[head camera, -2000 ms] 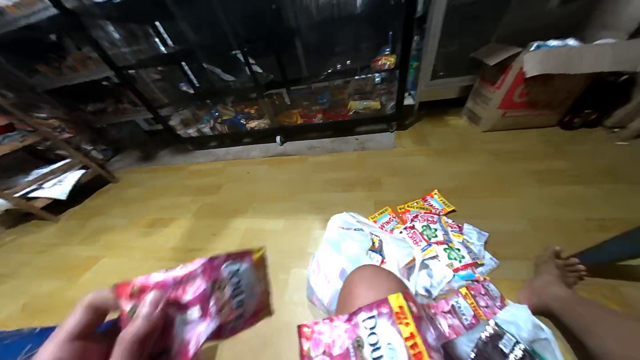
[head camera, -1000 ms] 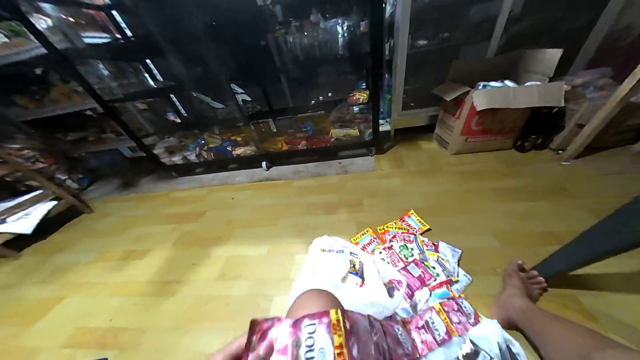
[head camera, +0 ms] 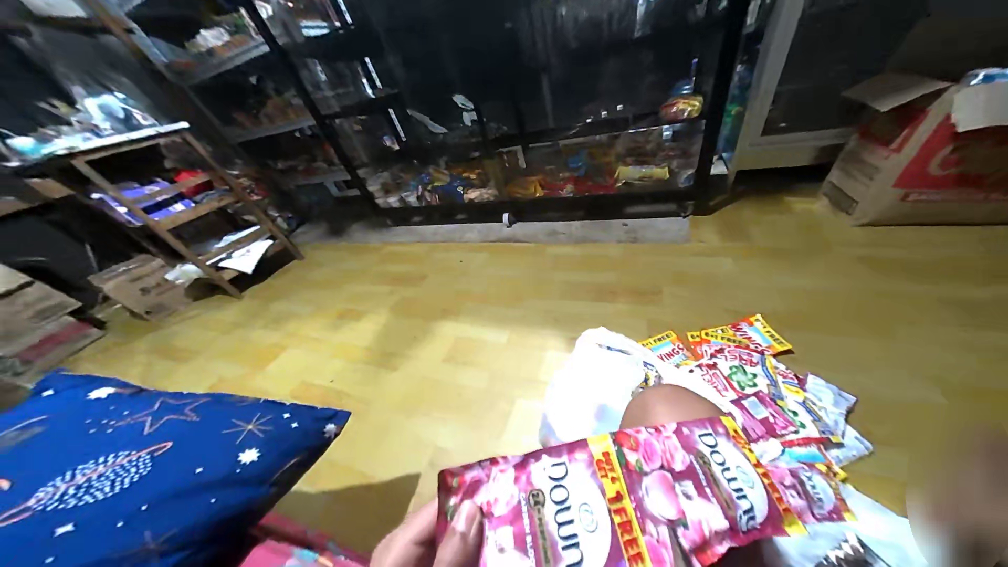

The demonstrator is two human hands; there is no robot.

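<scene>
My left hand (head camera: 433,539), at the bottom centre, grips the left end of a strip of pink Downy sachets (head camera: 567,496), thumb on top. The strip stretches right across my bent knee. A blurred patch at the right edge looks like my right hand (head camera: 965,488); its fingers cannot be made out. Behind the knee a white plastic bag (head camera: 591,386) rests on the floor. Beside it lies a pile of mixed sachets (head camera: 748,370), red, yellow and white. Another plastic bag (head camera: 882,524) shows at the lower right.
A blue star-patterned pillow (head camera: 157,465) is at the lower left. A wooden rack (head camera: 181,197) with goods and cardboard boxes stands at the back left. Across the floor are a glass display case (head camera: 535,157) holding packets and an open cardboard box (head camera: 906,173) at the right.
My left hand held up sachets at the lower left two seconds ago; now it grips the strip's end near the knee. The view has turned left, bringing the pillow in.
</scene>
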